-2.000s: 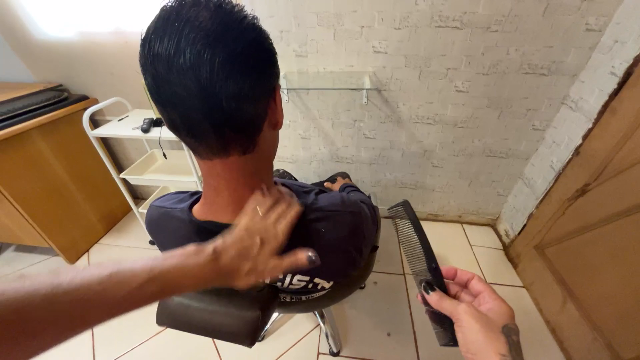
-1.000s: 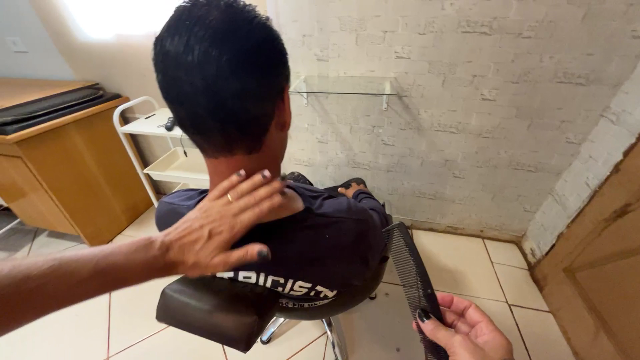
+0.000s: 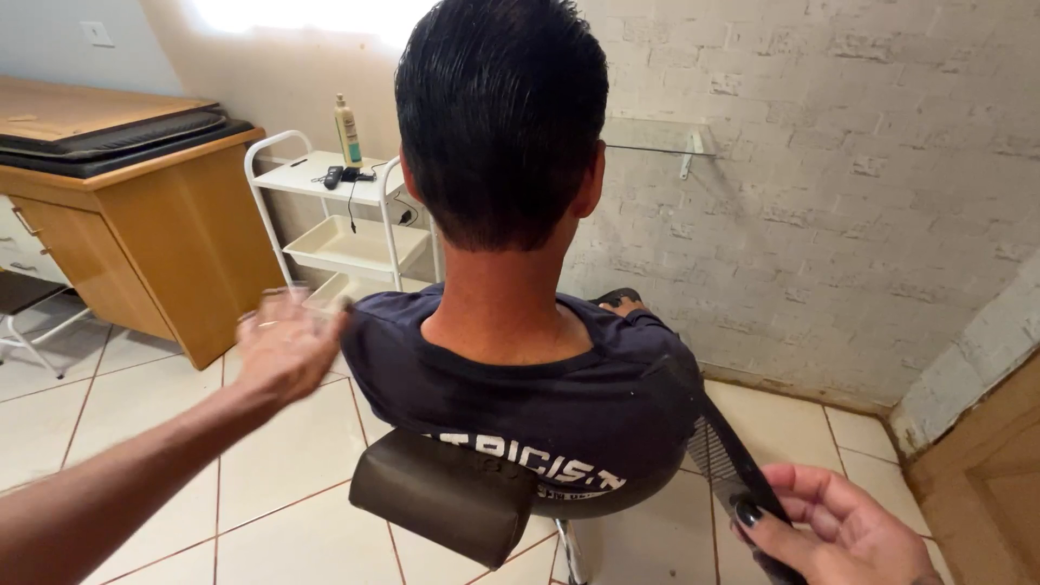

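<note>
A person with short dark hair (image 3: 500, 122) sits facing away from me, in a navy shirt (image 3: 504, 406) with white lettering on the back. My left hand (image 3: 288, 337), blurred, is raised just left of the person's left shoulder with its fingers spread and nothing in it. At the lower right my right hand (image 3: 837, 528) grips a black comb (image 3: 727, 455) between thumb and fingers. The comb slants up and left, its tip in front of the right part of the shirt's back. Behind the person's back is the chair's dark padded headrest (image 3: 443, 496).
A white trolley (image 3: 272, 180) at the left holds a spray bottle (image 3: 348, 134) and a black corded device (image 3: 335, 177). Farther left stands a wooden cabinet (image 3: 179, 252). A glass shelf (image 3: 658, 138) is fixed to the brick-patterned wall; a wooden door (image 3: 987, 463) is at the right.
My left hand has left the person's upper back and moved left, off the shoulder. My right hand still holds the comb. The view has shifted, showing more of the trolley.
</note>
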